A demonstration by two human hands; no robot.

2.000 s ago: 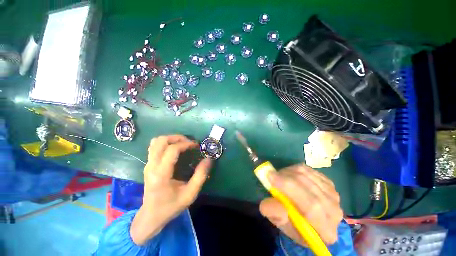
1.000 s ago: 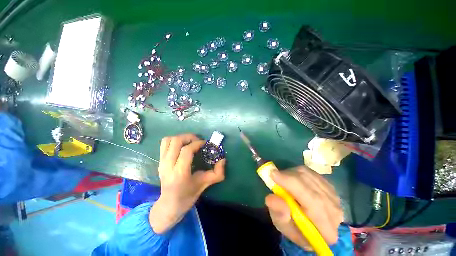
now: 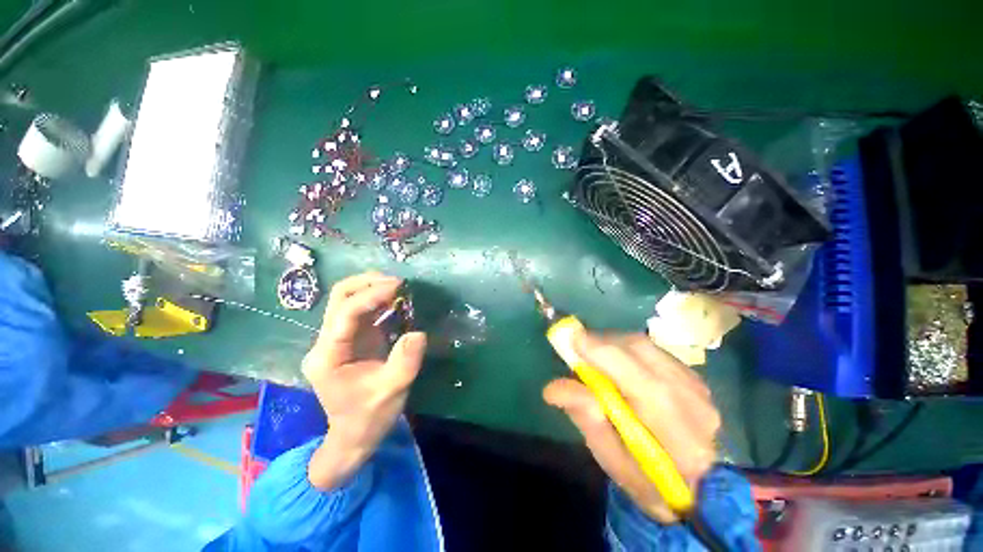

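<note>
My left hand holds a round housing assembly between thumb and fingers, tilted nearly edge-on and partly hidden by the fingers. My right hand grips the yellow handle of a soldering iron like a pen. Its metal tip points up and left over the mat, apart from the housing. A second round housing with a white tab lies on the mat to the left. Thin solder wire runs from the left toward my left hand.
Small round LED boards and tangled connector leads lie beyond my hands. A black fan, cream pads and blue station are right. A wrapped white stack and yellow reel stand are left. Another person's blue sleeve is far left.
My left hand has lifted the housing and turned it from face-up to nearly edge-on, moving it left, away from the iron. The other person's sleeve came into view after the earliest frame.
</note>
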